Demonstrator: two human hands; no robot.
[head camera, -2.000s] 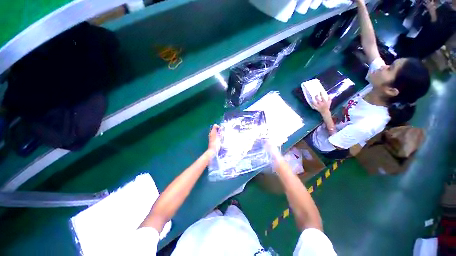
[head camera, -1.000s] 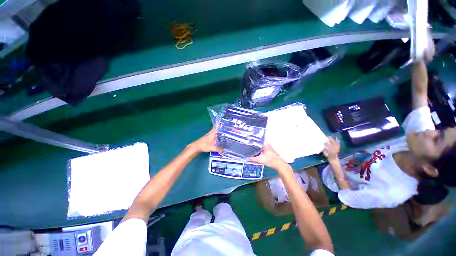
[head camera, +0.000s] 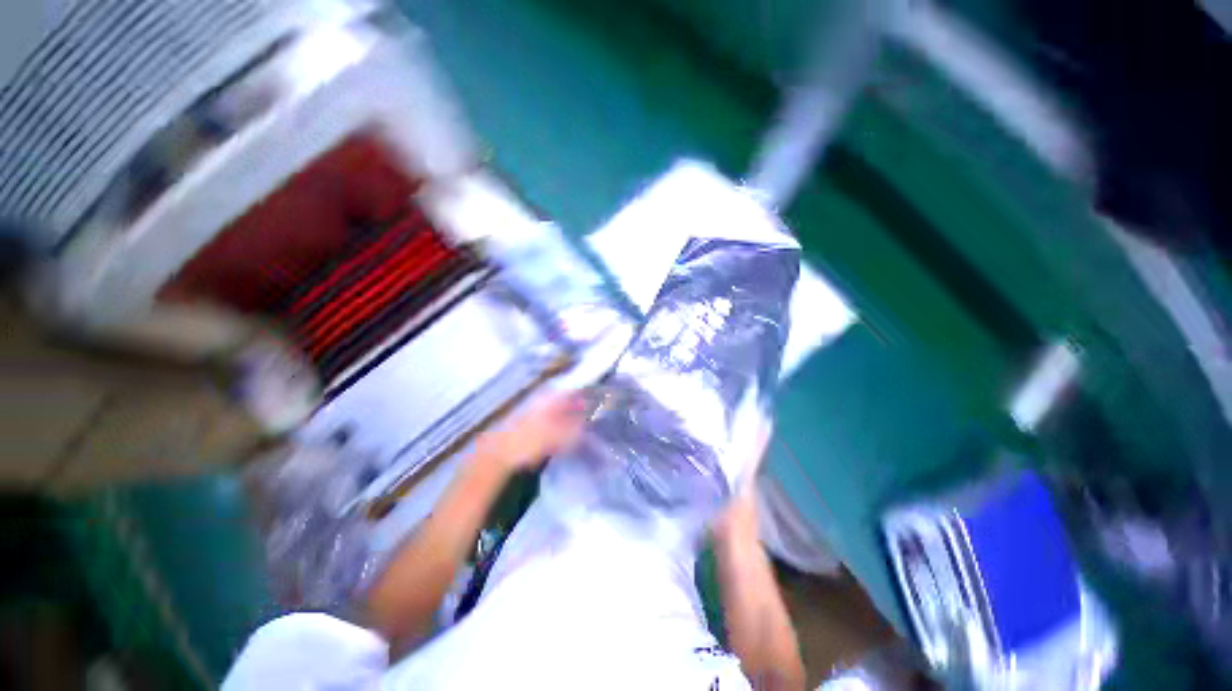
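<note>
A dark product box in loose, glossy clear shrink film is held in front of my body. The film bunches at its near end. My left hand is at the near left side of the film, blurred, with its fingers closed on it. My right hand is at the near right side, blurred and partly hidden by the film. The box's far part lies over a bright white stack of shrink bags on the green bench.
The pale bar sealer bed is on the left. Beyond it are red-lit rollers and the white shrink tunnel housing. Clear film is heaped at the lower left. A blue-topped bench scale is at the lower right. A metal post rises behind the stack.
The view has swung left from the coworker's side to the sealer and tunnel. The wrapped box has moved with my hands from beside the scale to the white stack.
</note>
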